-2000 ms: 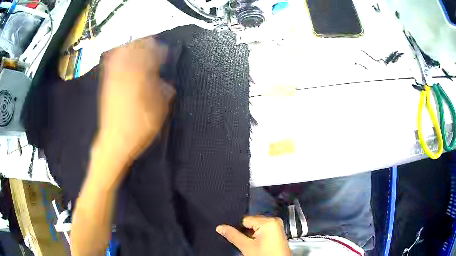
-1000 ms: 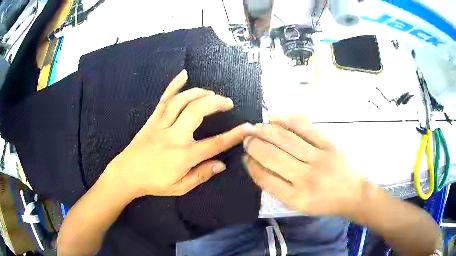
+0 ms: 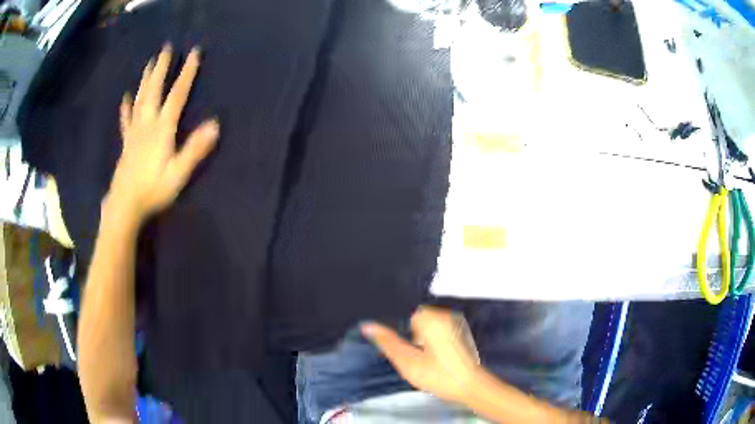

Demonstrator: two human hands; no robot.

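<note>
A black fabric panel (image 3: 364, 182) lies over the left part of the white machine table, its right edge running up toward the machine parts at the top. A long fold or overlap runs along it. Its lower part hangs over the front edge. My left hand (image 3: 157, 153) lies on the cloth at the left with fingers spread, holding nothing. My right hand (image 3: 435, 352) is below the panel's lower right corner, near my lap, slightly blurred, with thumb and index finger apart. The needle area is cut off by the top edge.
A phone-like black rectangle (image 3: 607, 40) lies at the upper right. Scissors with yellow and green handles (image 3: 714, 248) lie at the right, with thread scraps (image 3: 684, 130) nearby. Tan tape pieces (image 3: 484, 238) are on the table. A blue basket (image 3: 722, 356) is below right, a cardboard box (image 3: 29, 298) below left.
My hands have moved apart: the left hand went up and left across the cloth, the right hand down toward my lap. The cloth now spreads farther up, and the view has shifted.
</note>
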